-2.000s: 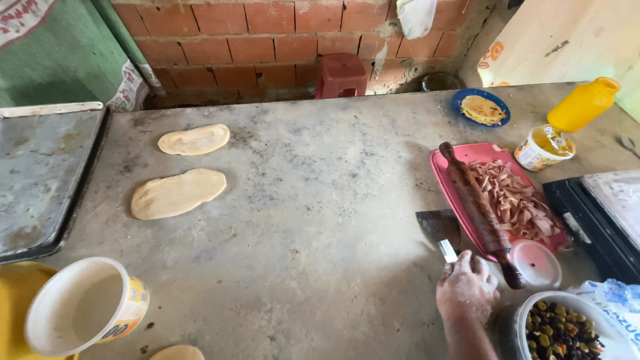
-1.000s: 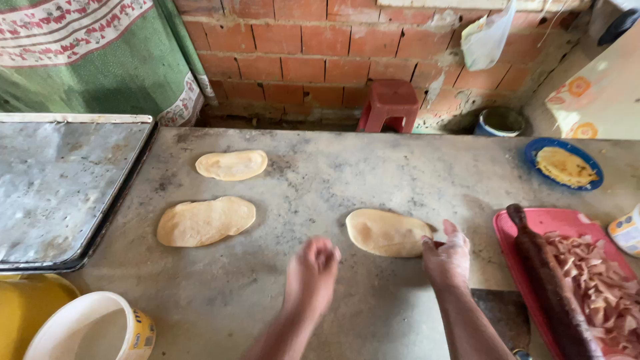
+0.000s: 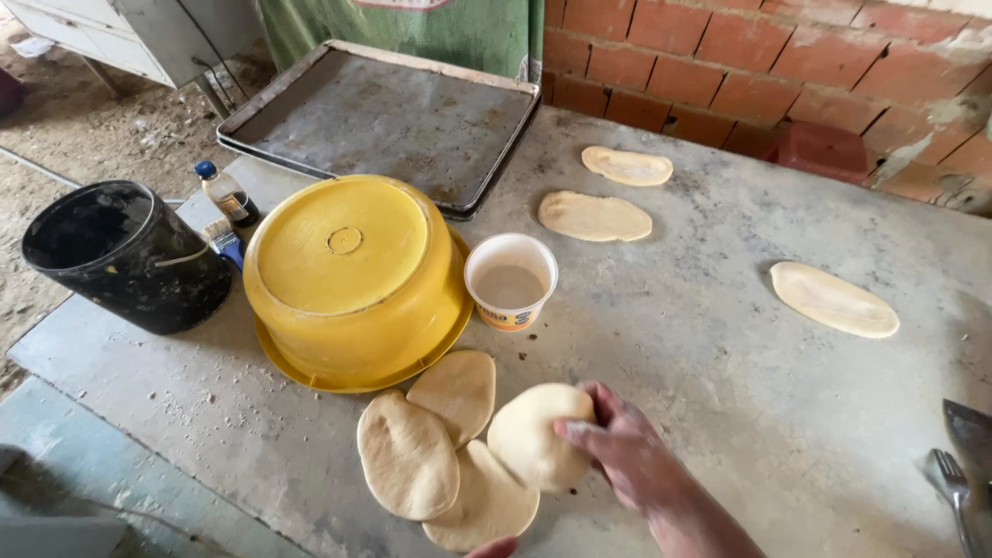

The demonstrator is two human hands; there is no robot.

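Note:
My right hand (image 3: 620, 446) grips a flattened round of dough (image 3: 540, 436) by its right edge, thumb on top. Just left of it, several more rounds overlap on the tabletop: one at the left (image 3: 408, 456), one behind (image 3: 457, 394), one in front (image 3: 484, 504). Only a fingertip or so of my left hand (image 3: 494, 549) shows at the bottom edge, beside the front round; whether it touches the dough I cannot tell. Farther off lie oval dough pieces, one at the right (image 3: 835, 300) and two towards the back (image 3: 595, 216), (image 3: 628, 166).
An upturned yellow basin (image 3: 349, 263) stands beside a white plastic tub (image 3: 511, 280). Behind are stacked metal baking trays (image 3: 387, 116). A black bucket (image 3: 128, 252), a brush (image 3: 225, 241) and a capped bottle (image 3: 227, 194) stand left. A fork (image 3: 953, 484) and dark blade (image 3: 969, 430) lie right.
The view has swung far to the left. My right hand has let go of the oval dough piece at the right and now holds a round from the near group.

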